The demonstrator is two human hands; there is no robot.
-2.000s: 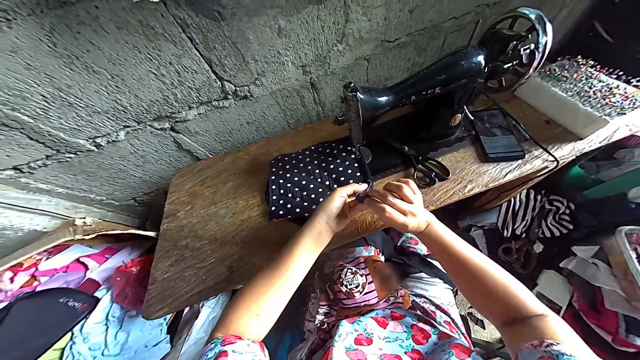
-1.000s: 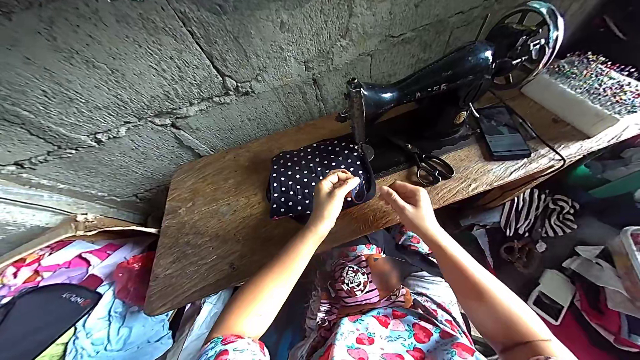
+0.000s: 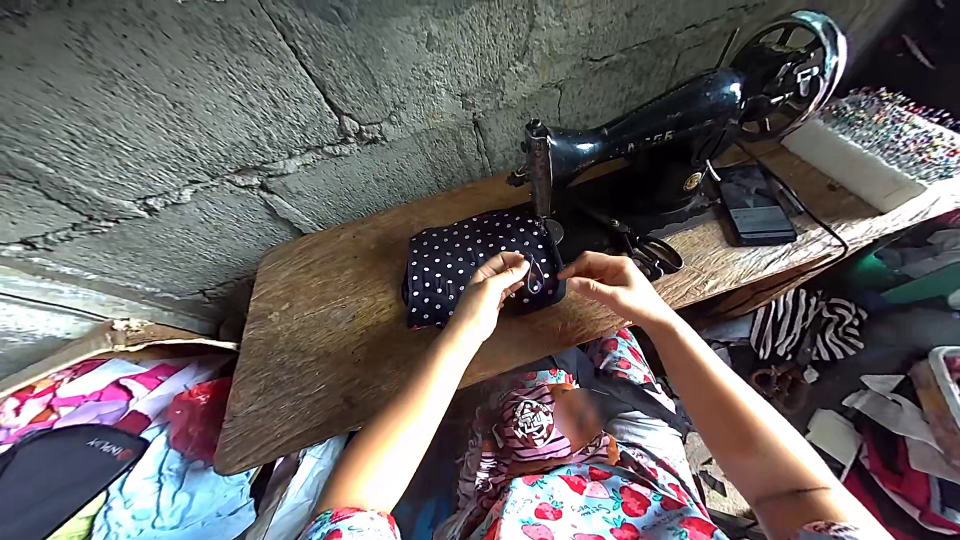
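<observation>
Dark polka-dot fabric (image 3: 465, 259) lies folded on the wooden sewing table (image 3: 322, 322), its right edge by the needle end of a black sewing machine (image 3: 645, 135). Over the fabric's front part, my left hand (image 3: 491, 289) pinches a small looped piece, thin like thread or narrow trim. My right hand (image 3: 611, 281) is at the fabric's right edge, thumb and forefinger near each other; whether something thin lies between them cannot be told. Black-handled scissors (image 3: 652, 251) rest on the table just behind my right hand.
A phone (image 3: 757, 206) and a dark cable lie right of the machine. Farther right stands a white foam block full of colourful pins (image 3: 892, 142). A rough block wall (image 3: 225, 112) runs behind the table. Fabric scraps fill an open box (image 3: 112, 337) at left; more cloth lies at lower right.
Two seconds ago both my hands were together at the fabric's right front edge; they are now apart, the left over the fabric. A small loop shows at my left fingertips.
</observation>
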